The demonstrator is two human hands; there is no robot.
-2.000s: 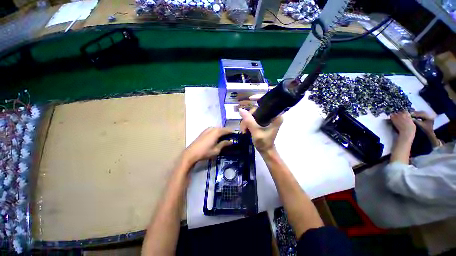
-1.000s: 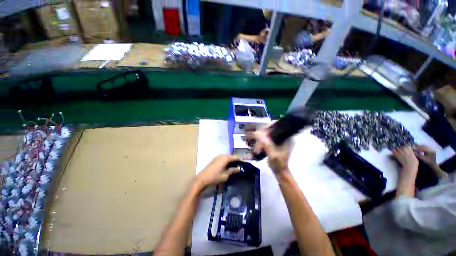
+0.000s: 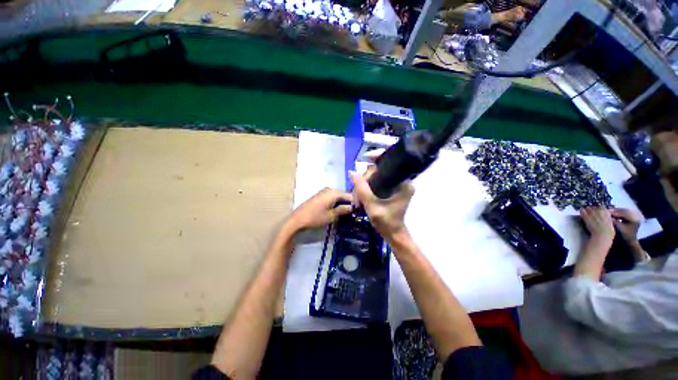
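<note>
A glossy black housing lies on the white sheet in front of me, with a round pale opening and a grid of slots. My left hand rests on its far left end, the fingers on the edge; any small part under them is hidden. My right hand is closed around the black electric screwdriver, which leans over the far end of the housing. Its tip is hidden by my hand. The blue-and-white screw feeder stands just behind.
Heap of small metallic-black parts and another black housing at right, beside a neighbour's hands. Grey slanted post behind the screwdriver. Green conveyor belt across the back. Wired white components at left, cardboard between.
One second ago the screwdriver was blurred and tilted near the feeder; now it is more upright over the housing's far end. My left hand stays at the housing. The camera view has shifted.
</note>
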